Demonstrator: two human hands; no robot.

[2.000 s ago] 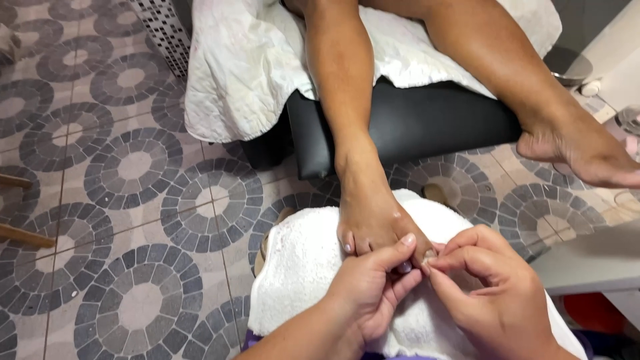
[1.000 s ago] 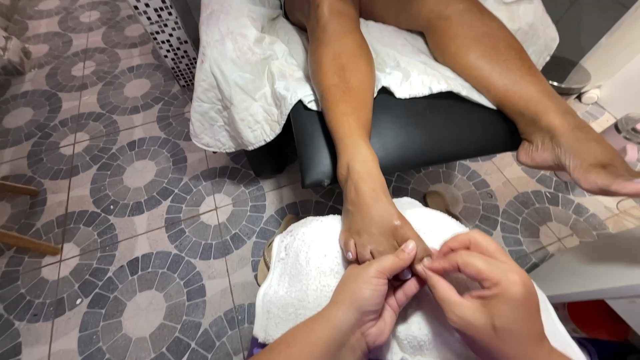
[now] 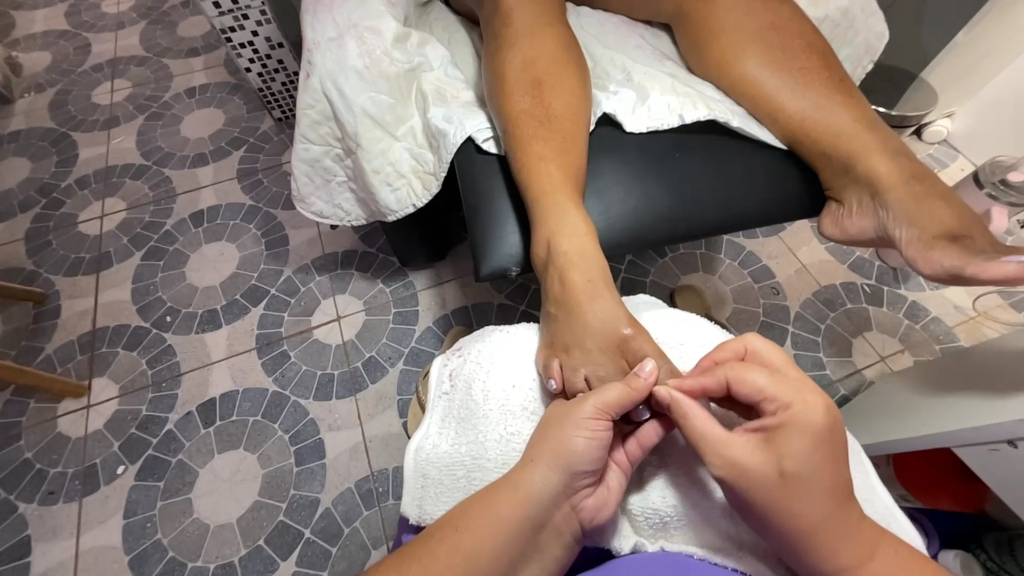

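Note:
A person's bare foot (image 3: 592,328) rests on a white towel (image 3: 472,424) spread over my lap, its toes toward me. My left hand (image 3: 596,448) holds the toes, thumb on top and fingers beneath. At the big toe, my right hand (image 3: 768,432) has its thumb and index finger pinched together, close to my left fingertips. Whether something small is between them cannot be told. Shiny polish shows on some toenails. The person's other foot (image 3: 912,216) extends to the right, past the end of a black padded leg rest (image 3: 688,192).
A quilted whitish cloth (image 3: 376,120) covers the seat under the legs. Wooden legs (image 3: 40,378) stand at the left edge on the patterned tile floor (image 3: 212,264). On the right are a light-coloured furniture top (image 3: 944,392), a red object (image 3: 940,478) below it and a glass jar (image 3: 1000,180).
My left hand stays on the toes throughout. My right fingers remain pinched at the big toe, with only slight shifts.

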